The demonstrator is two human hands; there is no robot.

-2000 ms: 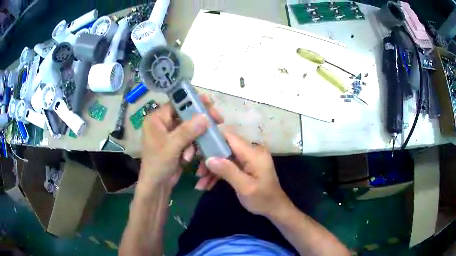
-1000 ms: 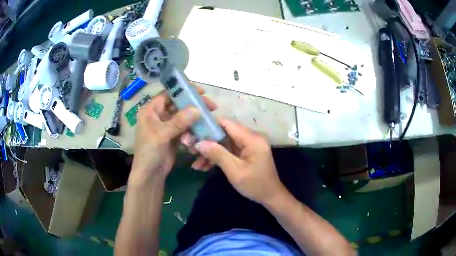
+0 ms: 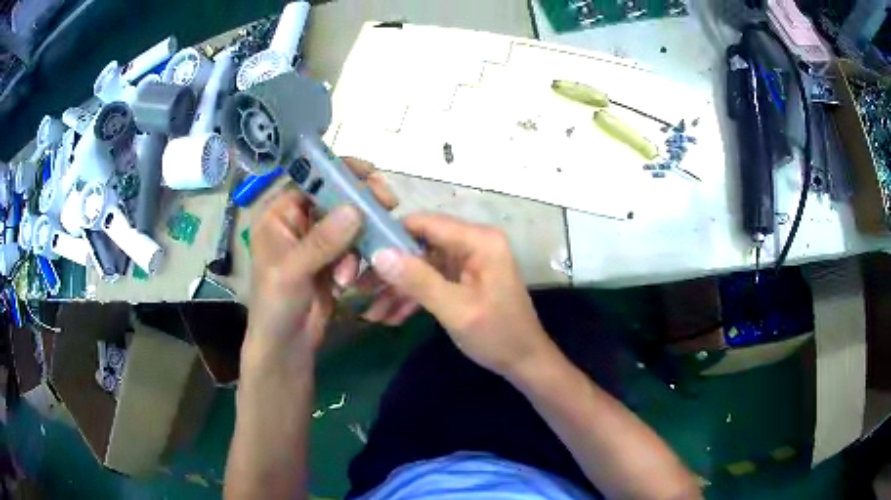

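Observation:
A grey handheld fan body (image 3: 342, 187) is held above the bench's front edge, its round head at the upper left and its handle slanting down to the right. My left hand (image 3: 298, 249) grips the middle of the handle, thumb on its front face below the dark openings. My right hand (image 3: 459, 278) holds the lower end of the handle, thumb on top and fingers beneath. The underside of the handle is hidden.
White and grey fan bodies (image 3: 195, 161) lie piled at the left, beside a blue cell (image 3: 257, 186). Two yellow-handled screwdrivers (image 3: 625, 134) lie on the pale mat (image 3: 430, 88) by small screws. A black electric screwdriver (image 3: 754, 146) lies at the right. Cardboard boxes (image 3: 156, 391) stand below.
Both hands have moved up and left with the fan body. The head has turned, so its side shows more. The bench view has shifted slightly.

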